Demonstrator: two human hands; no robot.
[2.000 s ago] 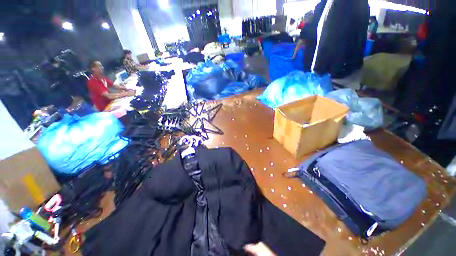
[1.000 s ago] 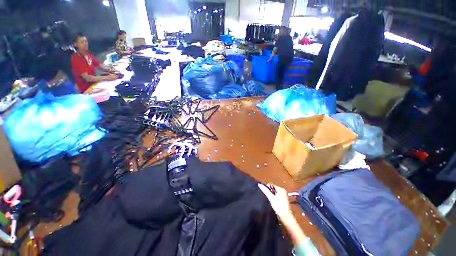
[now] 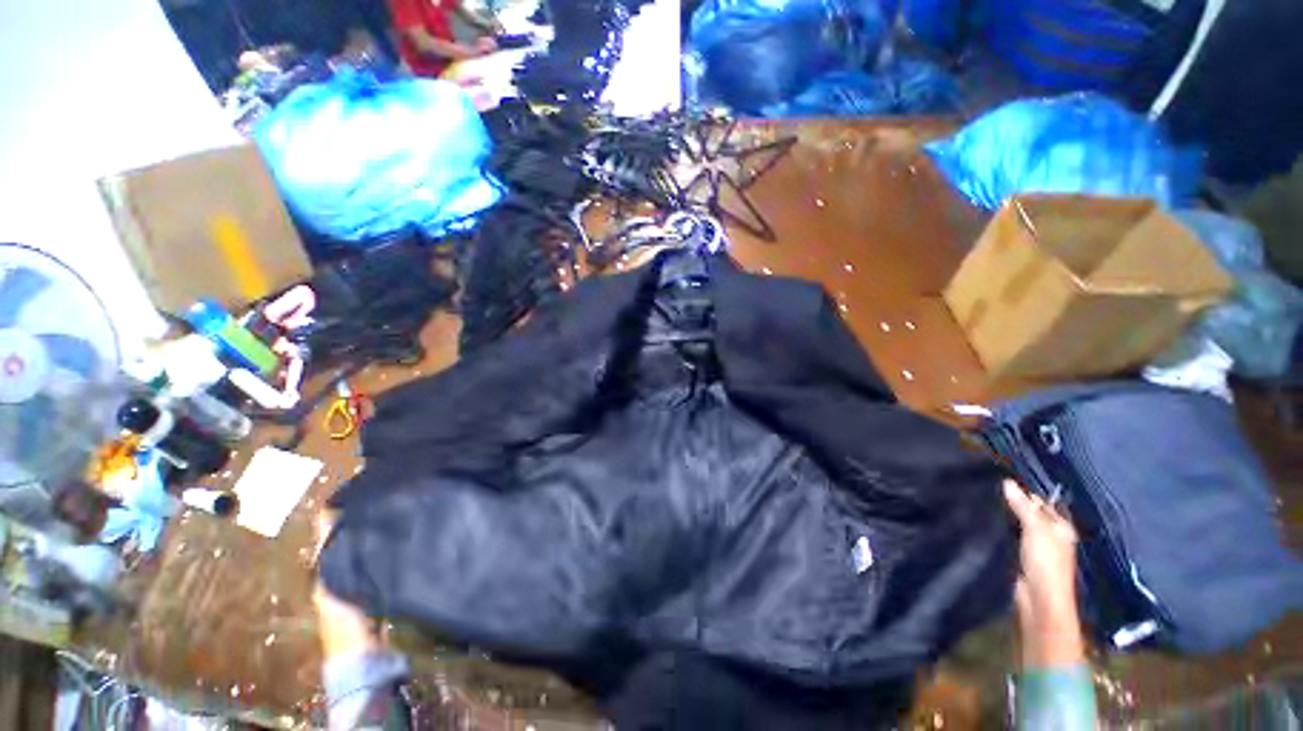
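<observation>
A black suit jacket (image 3: 672, 500) lies spread open on the brown tabletop (image 3: 200, 614), its shiny lining showing and a small white label inside at the right. Several hanger hooks (image 3: 672, 233) show at its collar. My left hand (image 3: 343, 628) is at the jacket's left edge, its fingers partly hidden by the cloth. My right hand (image 3: 1046, 550) holds the jacket's right edge, beside folded grey-blue garments (image 3: 1200, 500).
An open cardboard carton (image 3: 1043, 300) stands at the right. Loose black hangers (image 3: 729, 172) and a blue plastic bag (image 3: 379, 150) lie at the back. Orange-handled scissors (image 3: 343, 411), white paper (image 3: 276, 488) and a fan (image 3: 43, 357) are at the left. A person in red (image 3: 429, 36) sits beyond.
The jacket is now spread open with its lining showing. My left hand has come into view, and my right hand has moved to the jacket's right edge. The view has tilted down and turned left.
</observation>
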